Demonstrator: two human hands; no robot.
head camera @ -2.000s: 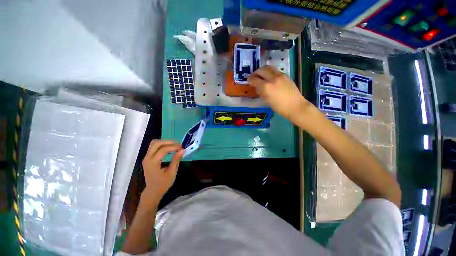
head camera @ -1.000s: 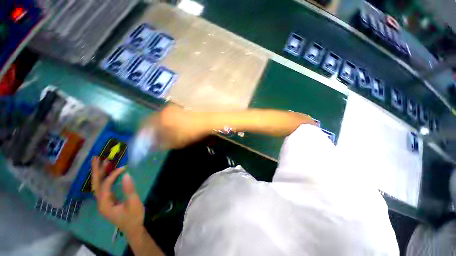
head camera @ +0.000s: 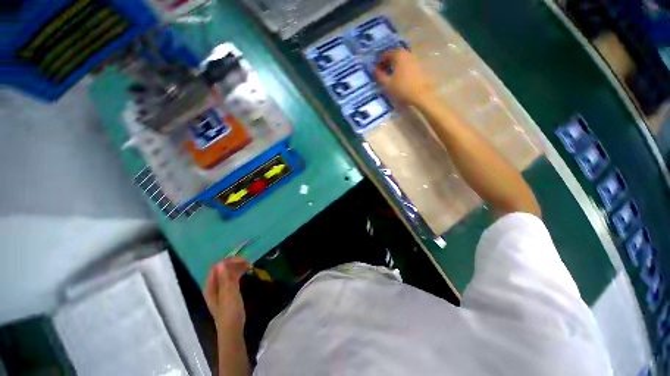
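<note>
My right hand (head camera: 404, 77) is over the blister tray (head camera: 411, 158), its fingertips at a housing in the upper right of the group. Whether it grips one is unclear. Several blue-and-white housings, one at the near end (head camera: 367, 111), lie in the tray. My left hand (head camera: 228, 283) is at the green bench's front edge, fingers pinched on a thin metal sliver like tweezers (head camera: 241, 247). One housing (head camera: 209, 128) sits in the orange nest (head camera: 226, 150) under the press.
The start panel (head camera: 256, 186) has yellow arrows and a red button. A black grid sheet (head camera: 158, 194) lies beside the press plate. Bagged white sheets (head camera: 117, 323) are at lower left. More housings (head camera: 613, 189) line the dark-green line at right. Stacked clear trays (head camera: 297, 11) are at the top.
The view has turned and shifted. My right hand has moved from above the bench to the tray. My left hand has moved from beside the start panel to the thin metal sliver and closed.
</note>
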